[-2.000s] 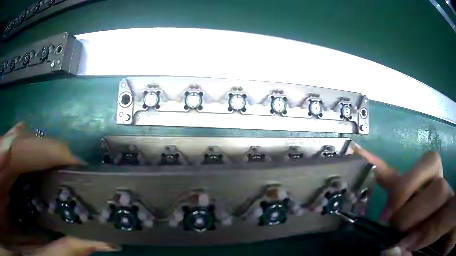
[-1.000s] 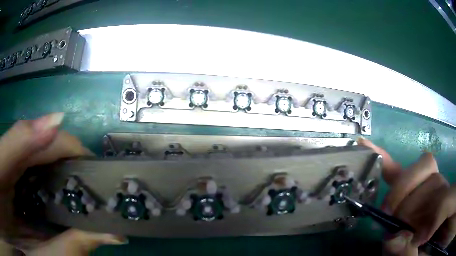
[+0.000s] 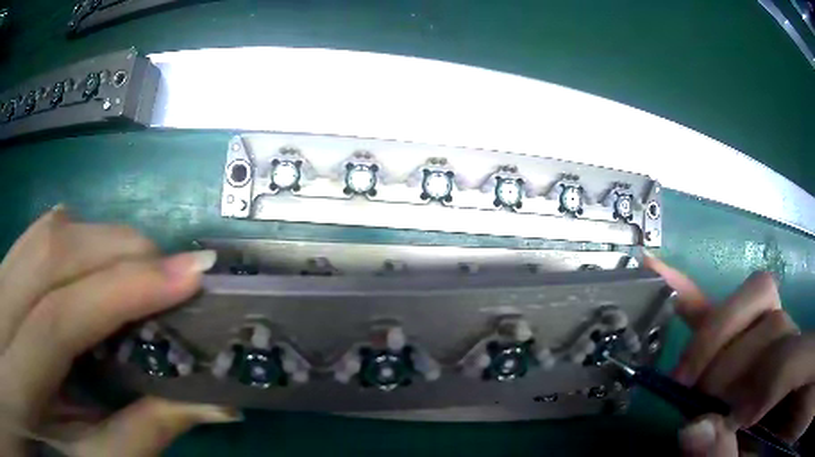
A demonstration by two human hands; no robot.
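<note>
A long grey fixture bar (image 3: 447, 312) is held up close to the camera, its row of nests facing me. Dark square-edged workpieces with round centres (image 3: 386, 367) sit in the nests. My left hand (image 3: 98, 312) grips the bar's left end, thumb below and fingers above. My right hand (image 3: 751, 357) holds black pointed tweezers (image 3: 675, 393) at the bar's right end. The tweezer tip is at the rightmost visible workpiece (image 3: 610, 348); whether it touches is hard to tell. A fingertip of this hand is by the bar's top right corner.
A second fixture bar (image 3: 313, 254) lies just behind, partly hidden. A third (image 3: 447, 214) lies beyond it, beside the bright pale metal strip (image 3: 402, 85). More bars show at the left (image 3: 71, 94) and top left (image 3: 116, 11). The surface is green (image 3: 89, 178).
The held bar has tilted and shifted slightly. My left fingers have moved right, further onto its top edge. The tweezer tip stays at the rightmost visible workpiece. The bar at the top left has moved right.
</note>
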